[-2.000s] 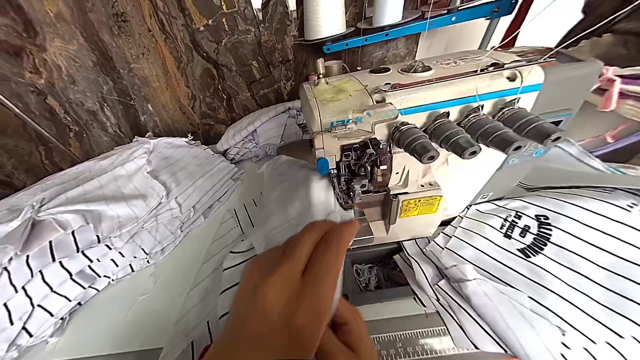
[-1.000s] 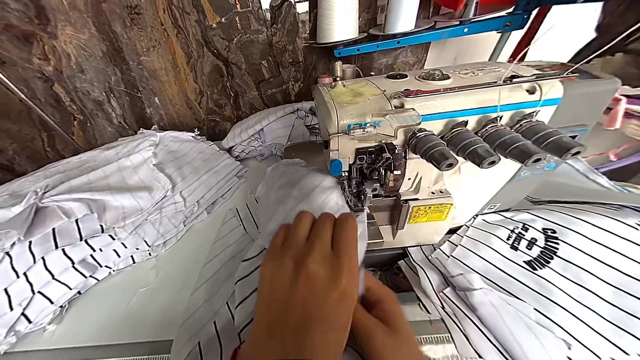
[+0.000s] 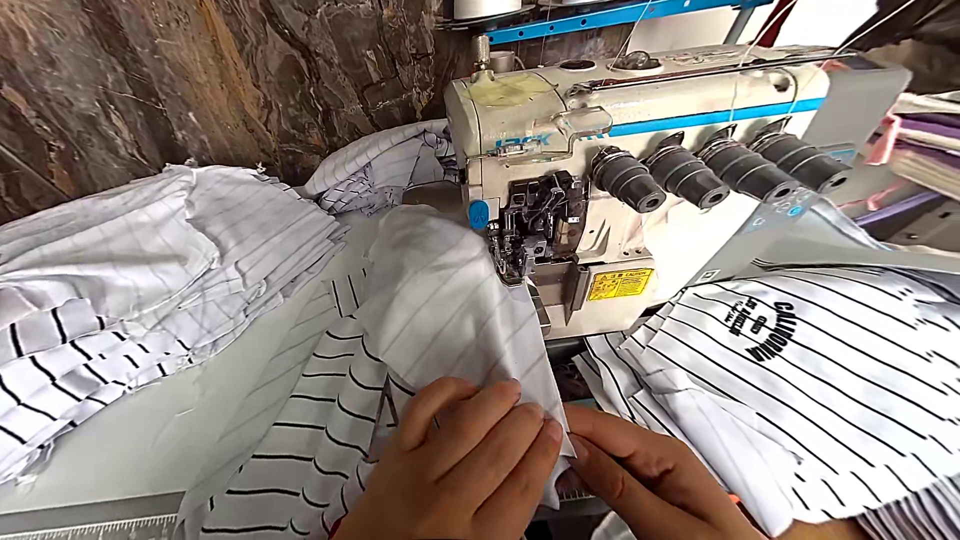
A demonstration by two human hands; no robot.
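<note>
A white overlock sewing machine (image 3: 645, 142) stands behind my hands. A white fabric piece with black stripes (image 3: 450, 300) runs from its presser foot (image 3: 511, 270) down toward me, the faint-striped side up on the part near the foot. My left hand (image 3: 472, 457) lies on this fabric with bent fingers, its fingertips near the right edge. At that edge my right hand (image 3: 645, 465) pinches the cloth between thumb and forefinger, just right of my left fingertips. Whether my left fingers grip the cloth or only press on it cannot be told.
Stacked striped fabric pieces (image 3: 150, 262) lie on the left of the table. At the right is a pile of striped pieces with black print (image 3: 840, 375). A metal ruler (image 3: 97, 525) runs along the front edge. Thread cones (image 3: 487, 7) stand behind the machine.
Two seconds ago my hands were close together over the fabric below the foot. Now my right hand shows farther right, at the cloth's edge, and the cloth's right edge lies straighter below the foot.
</note>
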